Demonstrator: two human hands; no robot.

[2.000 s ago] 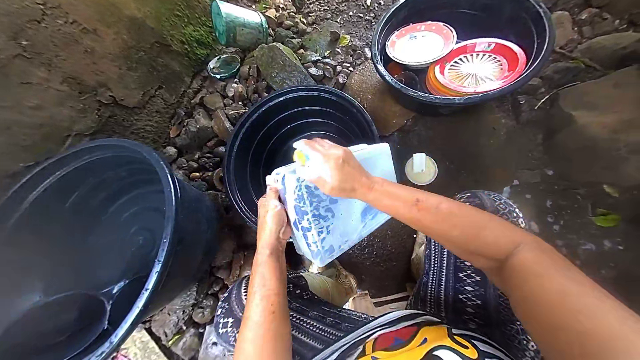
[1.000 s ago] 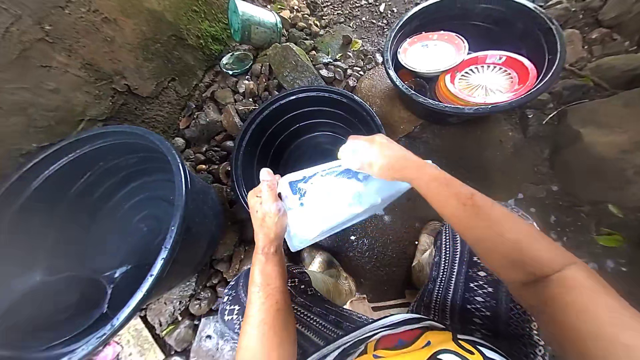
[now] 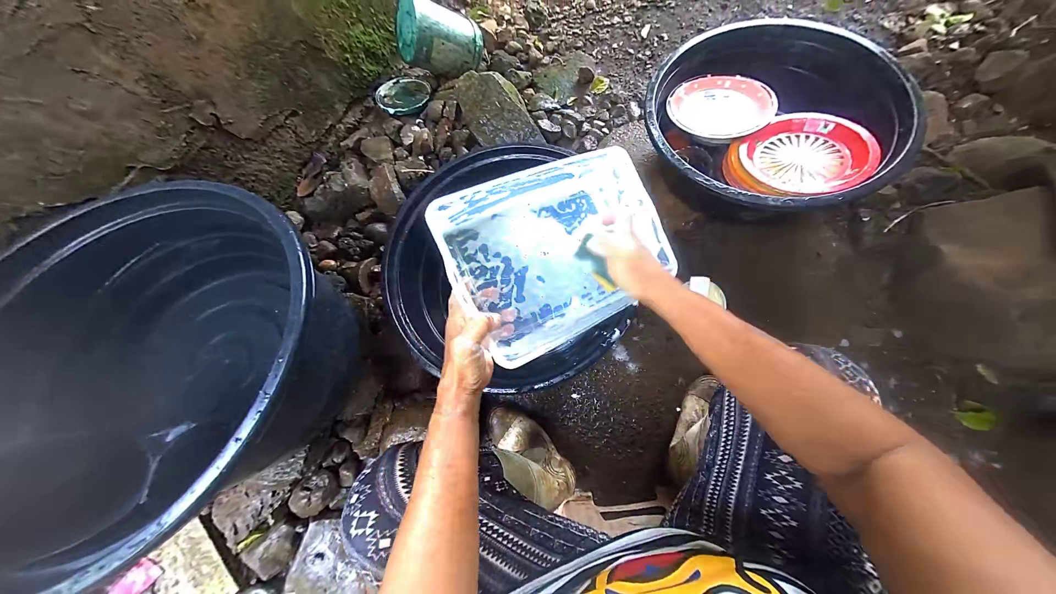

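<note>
A clear rectangular plastic container [image 3: 536, 247], streaked with white suds, is tilted over a round black basin [image 3: 404, 322]. My left hand [image 3: 470, 338] grips its lower left corner, with fingertips showing through the plastic. Inside the container, against its soapy surface, my right hand [image 3: 623, 252] presses what looks like a green and yellow sponge [image 3: 598, 264], blurred and partly hidden by the fingers. Beside my right forearm, a small round tub [image 3: 708, 290] with a pale thing in it stands on the wet ground.
A large black tub [image 3: 301, 272] stands at the left. At the upper right, another black basin [image 3: 912, 132] holds red-rimmed plates [image 3: 862, 153] and a red and white bowl [image 3: 722, 107]. A green bucket [image 3: 441, 37] lies by a small green dish [image 3: 403, 96], among stones [image 3: 491, 107].
The container has turned so that its open, sudsy inside faces me. My right hand has moved from its top edge to its inside, while my left hand keeps hold of the left side.
</note>
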